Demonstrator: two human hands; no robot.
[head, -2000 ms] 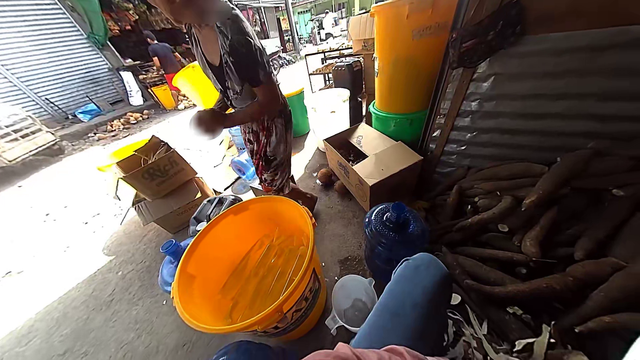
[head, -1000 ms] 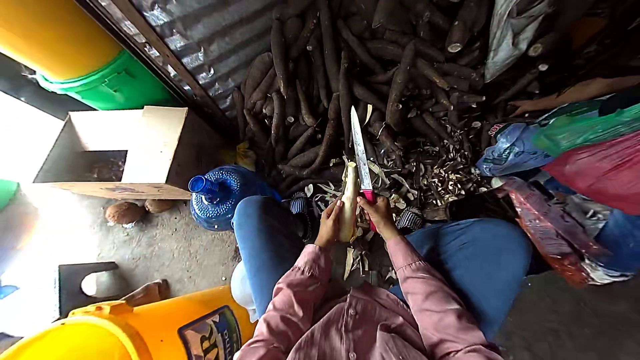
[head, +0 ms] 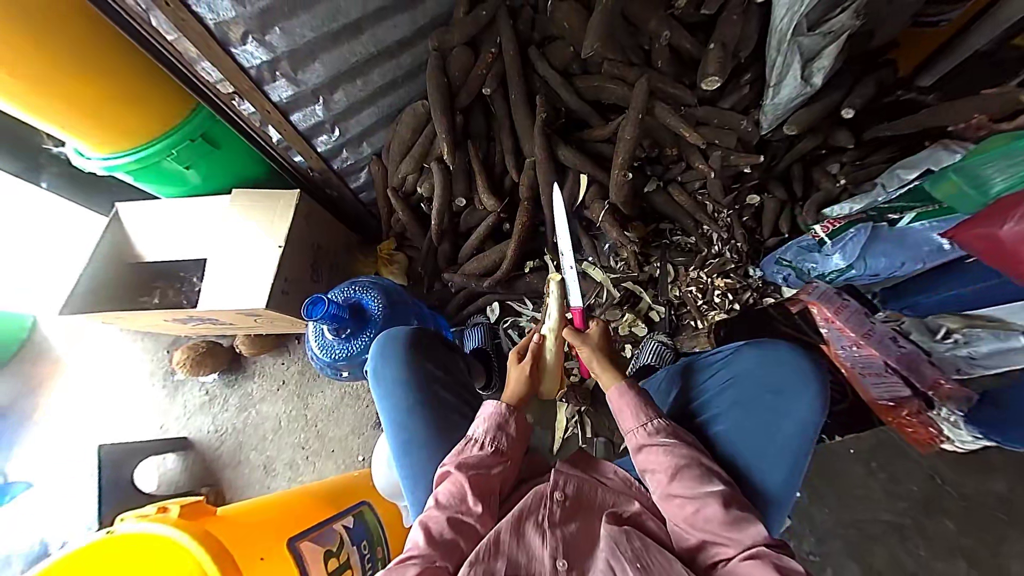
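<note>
Between my knees, my left hand (head: 524, 370) holds a mostly peeled cassava root (head: 552, 340), pale and upright, its cut end pointing away from me. My right hand (head: 594, 350) grips the pink handle of a kitchen knife (head: 566, 240), its long blade pointing away beside the root. The fingers of both hands are close to the root. Brown peelings (head: 712, 280) lie on the ground beyond and to the right. A large heap of unpeeled cassava roots (head: 512, 152) stretches beyond the knife up to the corrugated metal sheet.
At left stand a blue water jug (head: 360, 320), an open cardboard box (head: 284, 248), coconuts (head: 202, 358) and a green bucket (head: 200, 152). A yellow tub (head: 264, 520) is close at lower left. Plastic bags (head: 864, 248) lie at right, where part of another person's hand shows at the edge.
The view has swung far down and right from the tub and the standing person to my lap. Over the last second, the knife and root have stayed in my hands in nearly the same place.
</note>
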